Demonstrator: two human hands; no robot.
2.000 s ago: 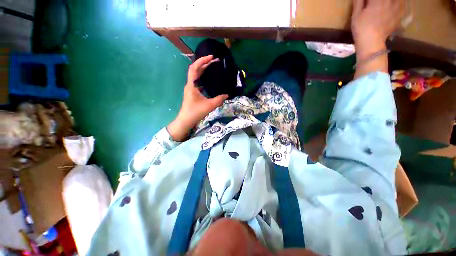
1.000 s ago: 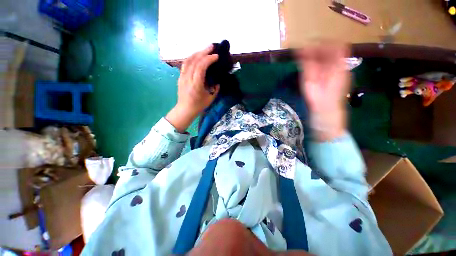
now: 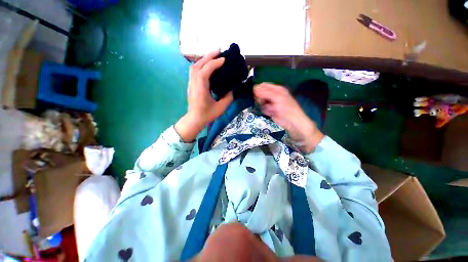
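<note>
My left hand [image 3: 202,94] is shut on a black plush penguin [image 3: 229,70], seen as a black lump above my lap, near the table's front edge. My right hand [image 3: 281,106] is at the toy's lower right, slightly blurred, with its fingers bent together near the black fabric. Whether it holds a needle or thread cannot be seen. Pink-handled thread snips [image 3: 377,27] lie on the cardboard sheet [image 3: 333,38].
The white tabletop [image 3: 241,25] is ahead. An open cardboard box [image 3: 410,215] stands at lower right. An orange-pink plush toy [image 3: 441,110] is at right. A blue stool [image 3: 69,86], cartons and a white sack [image 3: 97,215] are at left.
My right hand has come from the table down to the toy. My left hand has lifted the black toy from the lap area. The snips have come into view.
</note>
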